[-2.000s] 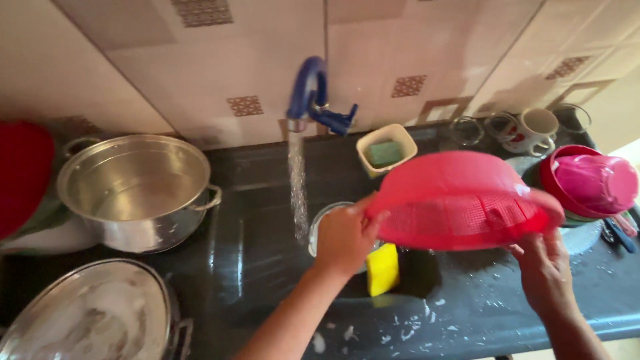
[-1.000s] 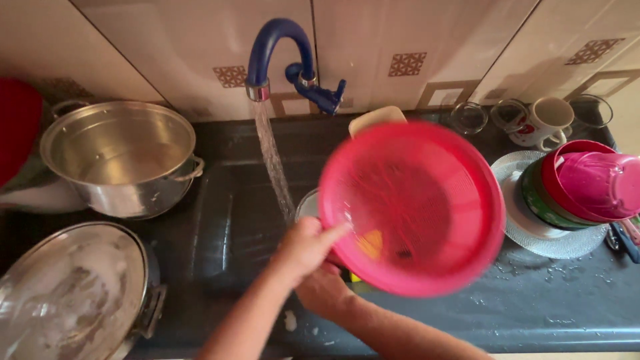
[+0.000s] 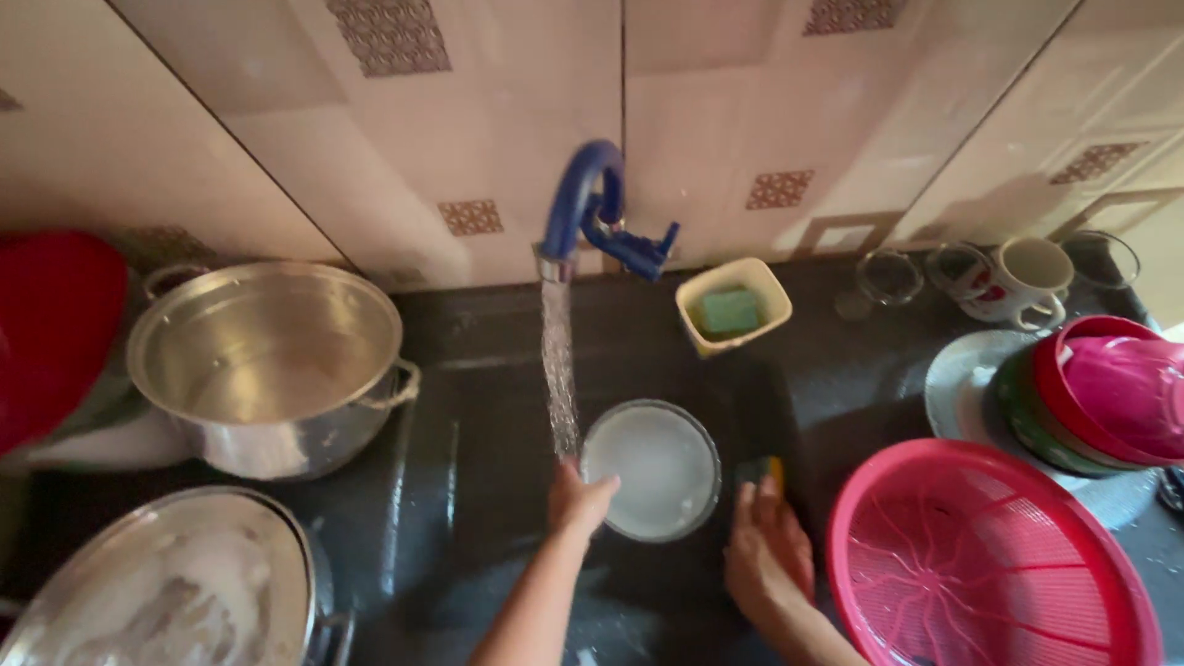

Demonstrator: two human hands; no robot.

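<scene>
Water runs from the blue tap (image 3: 585,203) down to my left hand (image 3: 578,504), whose fingers are at the left rim of a round bowl (image 3: 651,470) of cloudy water in the dark sink; whether they grip it I cannot tell. My right hand (image 3: 770,546) is to the right of the bowl, its fingertips on a yellow and dark sponge (image 3: 773,472); its grip is partly hidden. Beside that hand, the pink plastic colander (image 3: 980,564) rests on the right, touched by neither hand.
A steel pot (image 3: 268,370) and a soapy lid (image 3: 176,592) are on the left. Behind the sink stands a cream tub (image 3: 777,301) with a green sponge (image 3: 729,312). Glasses (image 3: 888,277), a mug (image 3: 1027,282) and stacked bowls (image 3: 1054,388) on a plate (image 3: 957,370) occupy the right.
The pink colander has left my hands and now rests at the right. My right hand has moved to the sponge, and the bowl in the sink has come into full view.
</scene>
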